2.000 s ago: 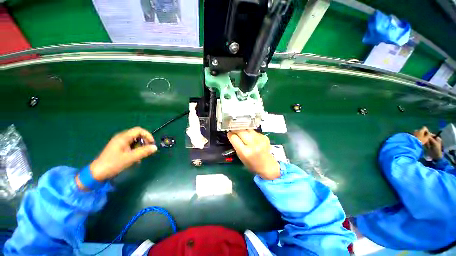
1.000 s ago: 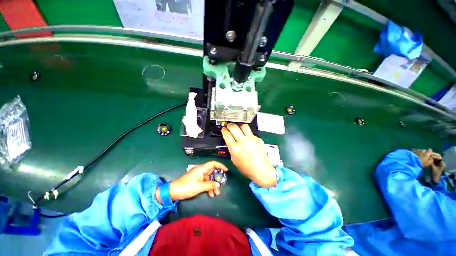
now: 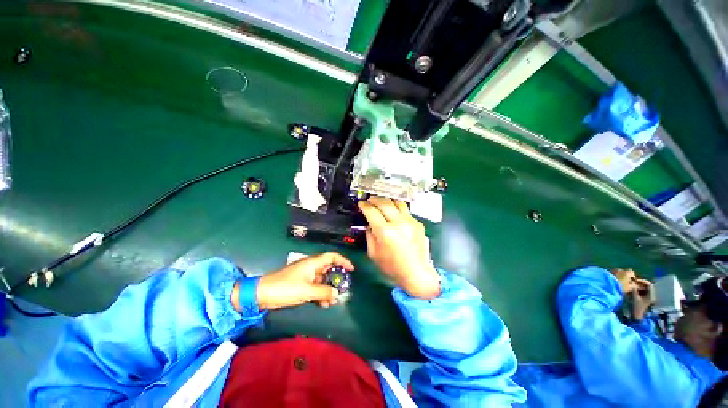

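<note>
My left hand (image 3: 305, 282), with a blue wrist band, holds a round module (image 3: 338, 278) with a black rim and yellowish centre in front of the fixture. My right hand (image 3: 397, 241) reaches under the clear block of the pressing head (image 3: 391, 166). Its fingertips are at a small yellowish part (image 3: 362, 195) in the fixture, probably another module, mostly covered; I cannot tell whether they grip it. The black fixture base (image 3: 323, 229) shows a small red light. A crumpled cream strip (image 3: 310, 175) lies on its left side.
Round modules lie left of the fixture (image 3: 254, 187), behind it (image 3: 298, 131) and to the right (image 3: 534, 215). A black cable (image 3: 180, 188) runs left. A white perforated sheet (image 3: 426, 205) is beside the fixture. Another person's blue sleeve (image 3: 600, 319) is at right. A metal rail (image 3: 263, 45) edges the bench.
My left hand has moved right from beside the fixture to its front, with the module now clearly showing. My right hand stays under the pressing head. The view has tilted.
</note>
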